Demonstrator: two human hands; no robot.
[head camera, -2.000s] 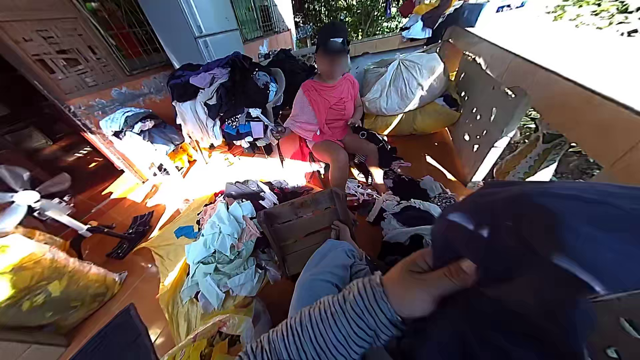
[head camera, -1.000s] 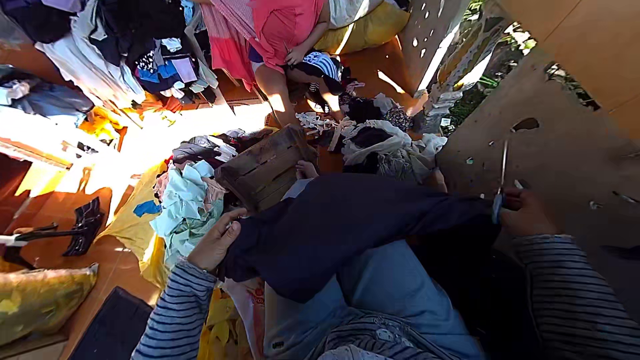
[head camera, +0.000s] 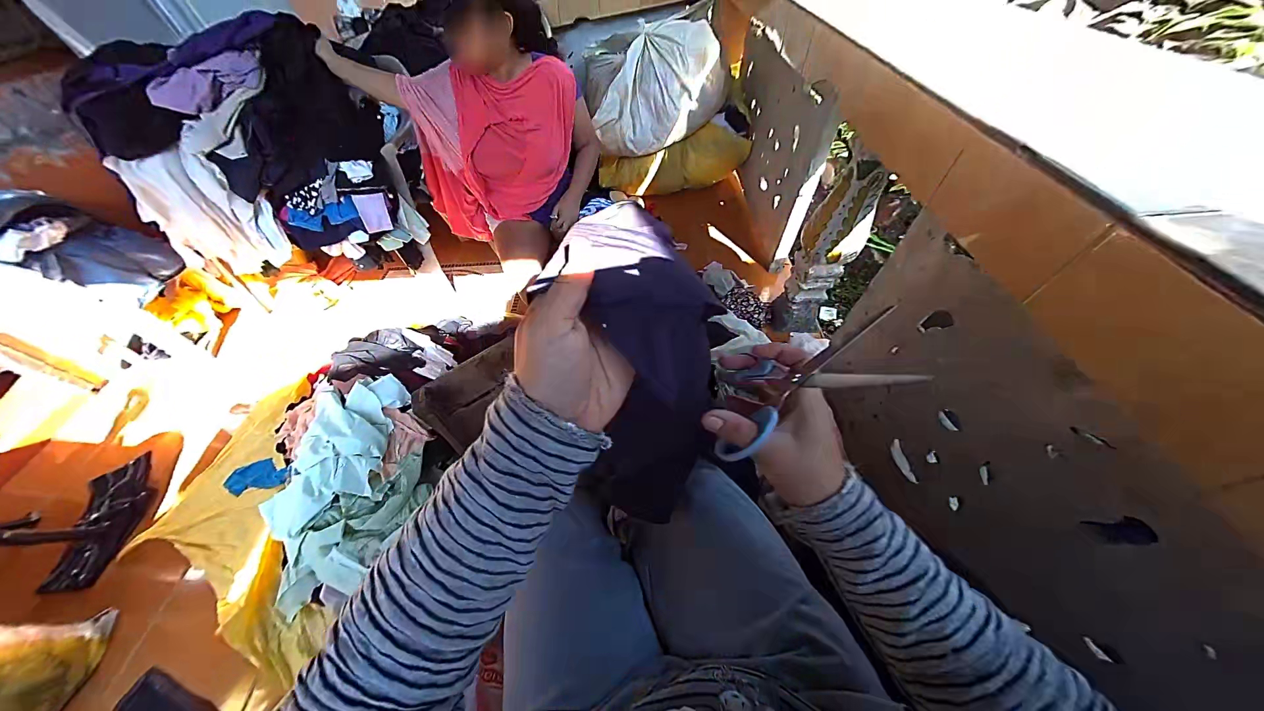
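A dark navy cloth (head camera: 657, 365) hangs above my lap, its upper part lit by the sun. My left hand (head camera: 568, 355) grips it by its upper left edge. Scissors with light blue handles (head camera: 762, 434) are in my right hand (head camera: 790, 430), fingers around the handle loops. Their blades stand apart and point right, away from the cloth. The cloth's lower end hangs between my thighs.
Pale green cloth pieces (head camera: 341, 464) lie on a yellow sheet (head camera: 232, 523) at the left, beside a wooden crate (head camera: 464, 390). Ahead sits a person in a pink top (head camera: 509, 138), near heaped clothes (head camera: 286, 118) and a white sack (head camera: 657, 84). A panel with holes (head camera: 1037, 474) stands at the right.
The navy cloth, spread across my lap between both hands one second ago, now hangs raised from my left hand. My right hand has moved in closer to it with the scissors.
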